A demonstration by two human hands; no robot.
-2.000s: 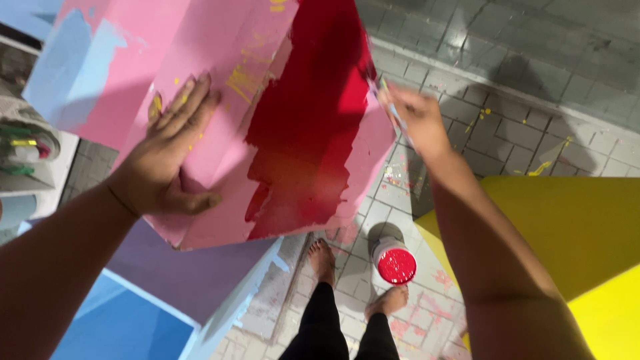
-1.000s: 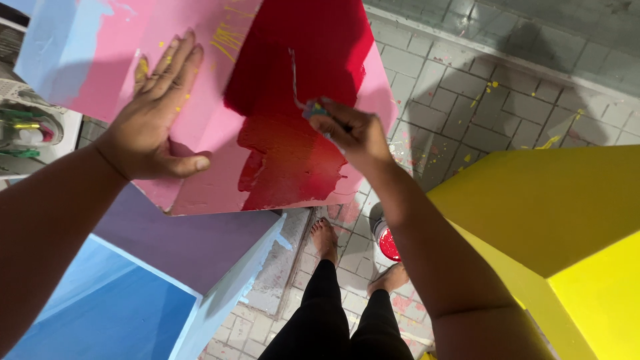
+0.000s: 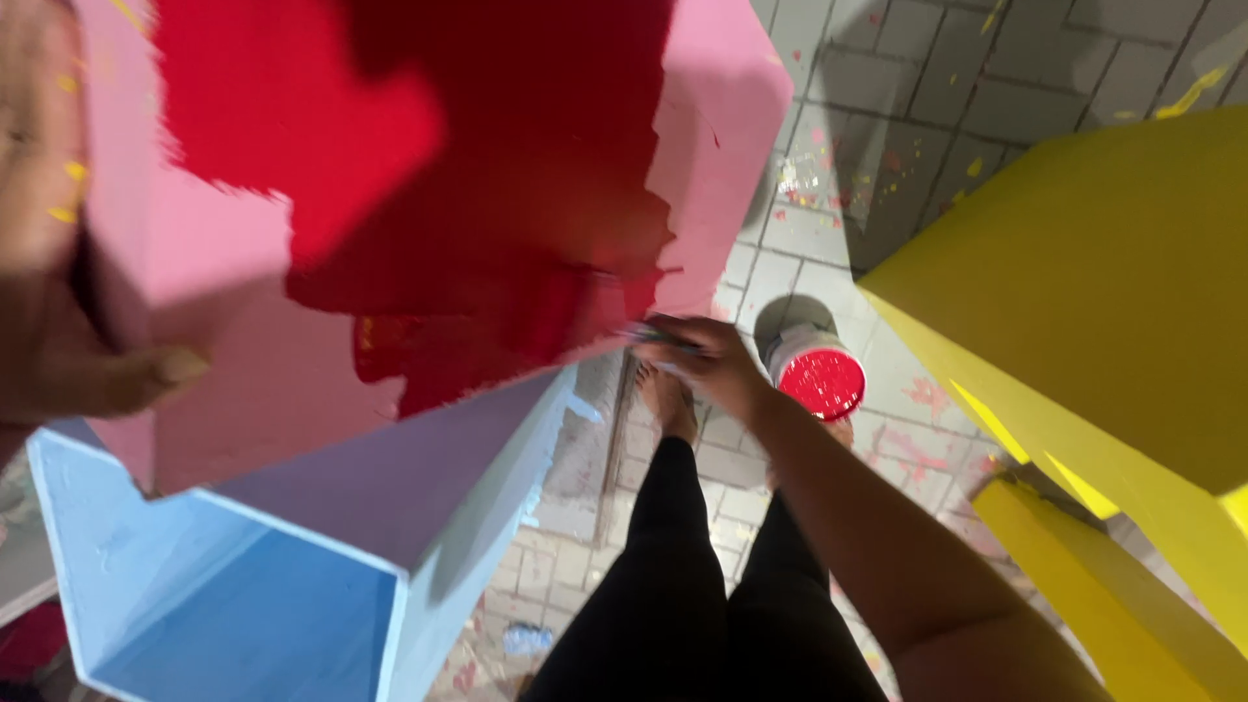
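My right hand (image 3: 707, 361) is closed around a paintbrush (image 3: 658, 337), whose blurred head is at the lower edge of the red patch. Wet red paint (image 3: 507, 195) covers much of a pink panel (image 3: 721, 127), with ragged borders and a thinner, streaky part near the bottom. My left hand (image 3: 58, 244), flecked with yellow paint, lies on the pink surface at the far left, thumb spread, holding nothing; the frame cuts it off. A bucket of red paint (image 3: 822, 383) stands on the pavement right of my right hand, close to my foot.
Below the pink panel is a light-blue box-like structure (image 3: 234, 604) with a purple side. A large yellow structure (image 3: 1092, 253) stands on the right. My bare feet (image 3: 670, 402) are on paint-splashed paving (image 3: 936, 88). A crumpled plastic piece (image 3: 527, 640) lies lower down.
My right hand has moved with the brush from the upper part of the red area to its lower edge. My left hand stays on the panel. The view has shifted closer.
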